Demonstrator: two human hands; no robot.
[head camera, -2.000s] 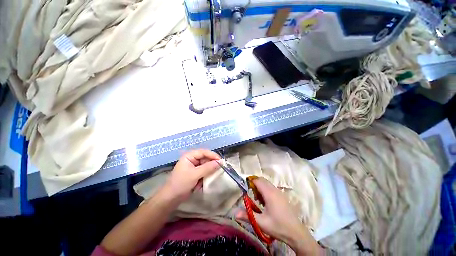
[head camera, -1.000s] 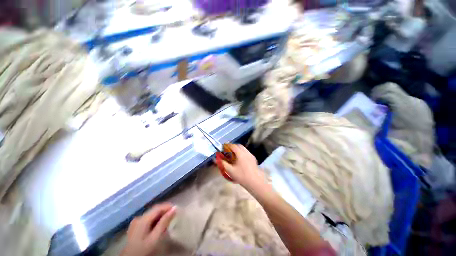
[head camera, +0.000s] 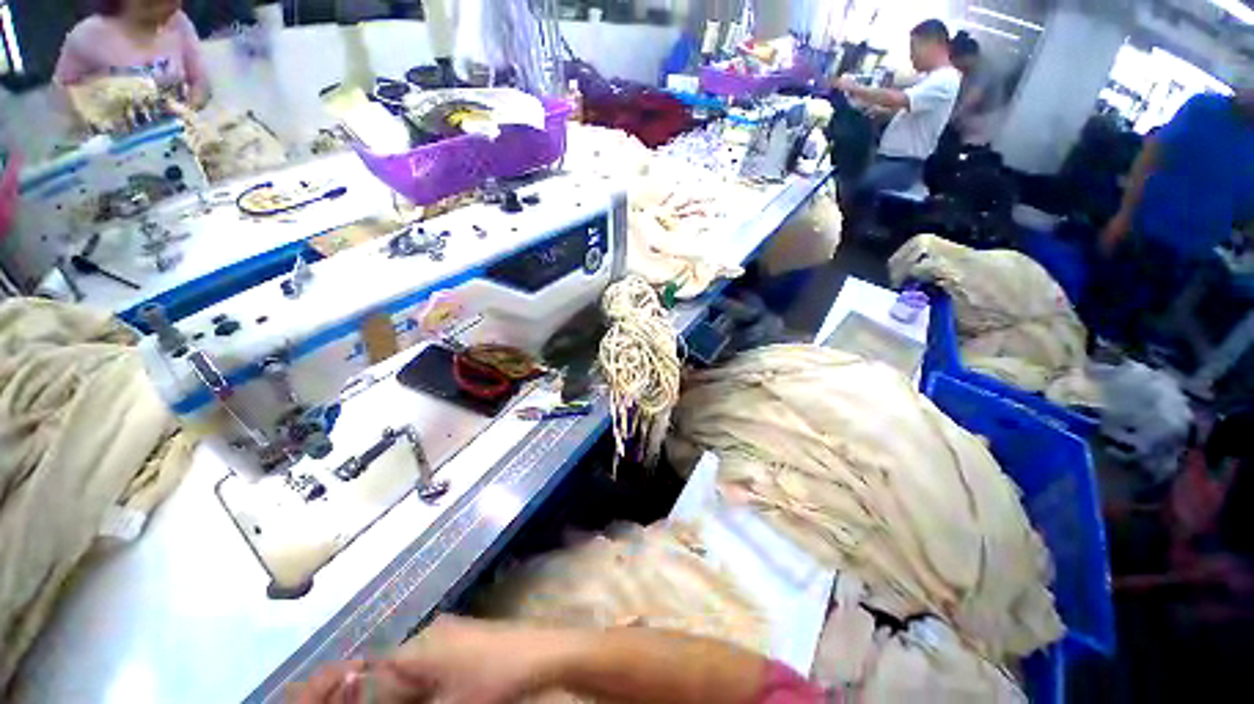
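Note:
My right hand (head camera: 461, 663) is low in the picture, its forearm reaching in from the right; its fingers are blurred and cut off by the bottom edge. Blurred skin just left of it may be my left hand, but I cannot tell them apart. The red-handled scissors (head camera: 481, 374) lie on the table by the black phone-like rectangle (head camera: 437, 377). Cream cloth (head camera: 626, 585) lies below the table edge, beyond my right forearm. The white sewing machine (head camera: 413, 296) stands on the table, its presser foot area (head camera: 296, 475) facing me.
Cream cloth is heaped at left (head camera: 69, 399) and at right (head camera: 880, 468). A cord bundle (head camera: 640, 360) hangs at the table's right end. Blue crates (head camera: 1031, 481) stand right, white boards (head camera: 770, 564) among the cloth. A purple basket (head camera: 475, 165) is behind the machine. People are farther back.
The view has swung up and right. The scissors have left my right hand and lie beside the phone-like rectangle. My right hand has moved down and left.

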